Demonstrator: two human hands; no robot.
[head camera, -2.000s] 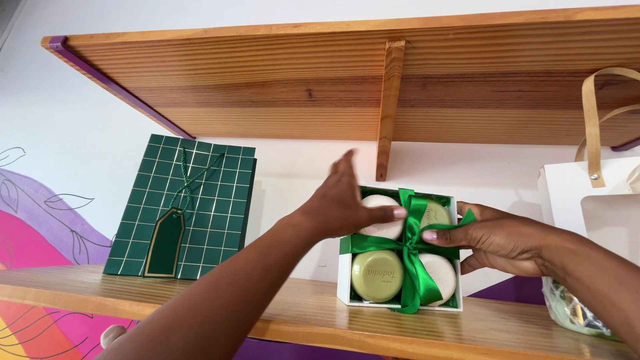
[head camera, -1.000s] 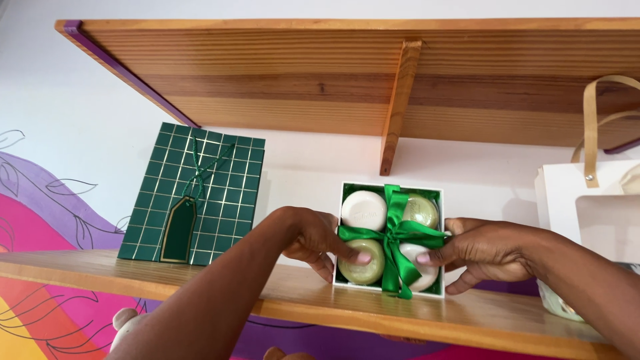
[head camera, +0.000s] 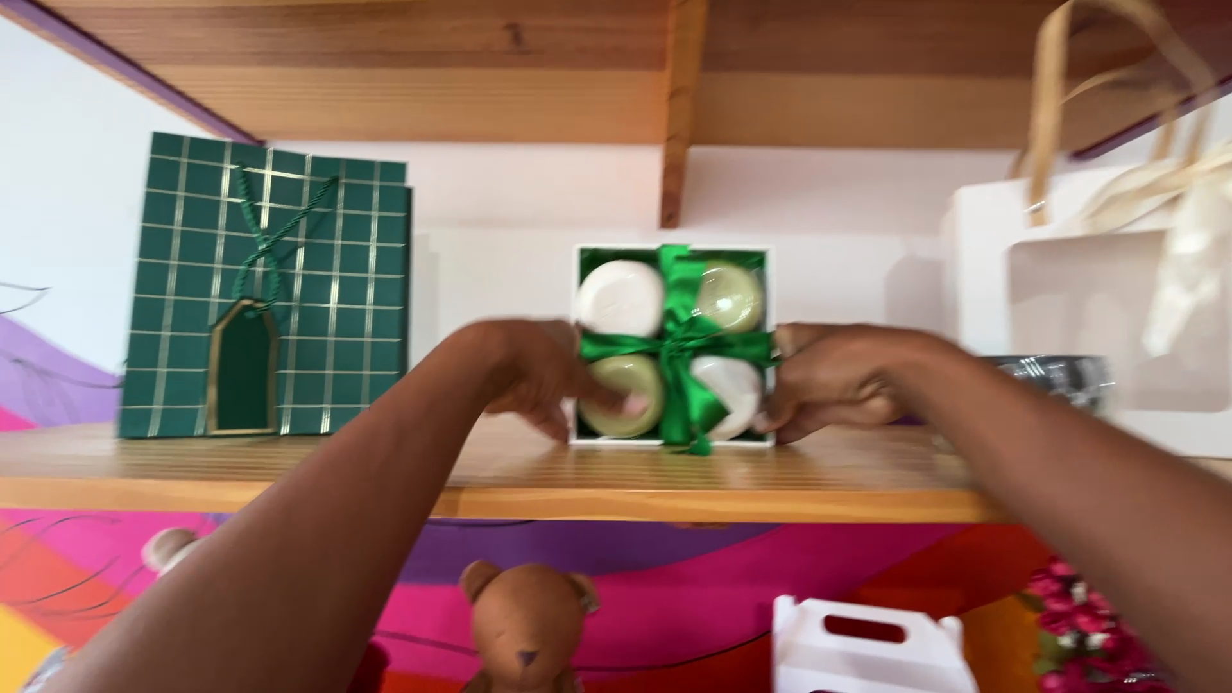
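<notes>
A white square gift box (head camera: 576, 289) stands upright on the wooden shelf, its open face toward me. Inside are several round soaps, white and pale green, such as the white one at the upper left (head camera: 621, 297). A green satin ribbon (head camera: 680, 344) crosses them, with a bow at the centre. My left hand (head camera: 544, 375) grips the box's left side, its thumb over the lower left green soap. My right hand (head camera: 833, 377) holds the right side, its fingers by the lower right corner.
A green checked gift bag (head camera: 346, 289) with a tag (head camera: 243, 371) stands left on the shelf (head camera: 731, 472). At right are a white bag (head camera: 982, 289) and a clear-wrapped item (head camera: 1054, 380). An upper shelf (head camera: 433, 72) hangs above; a bear figure (head camera: 527, 621), white carton (head camera: 871, 654) and pink flowers (head camera: 1073, 616) are below.
My left hand has gone from the top of the box and ribbon to its left side. The box, tilted before, now stands straight. The view has lowered and come closer.
</notes>
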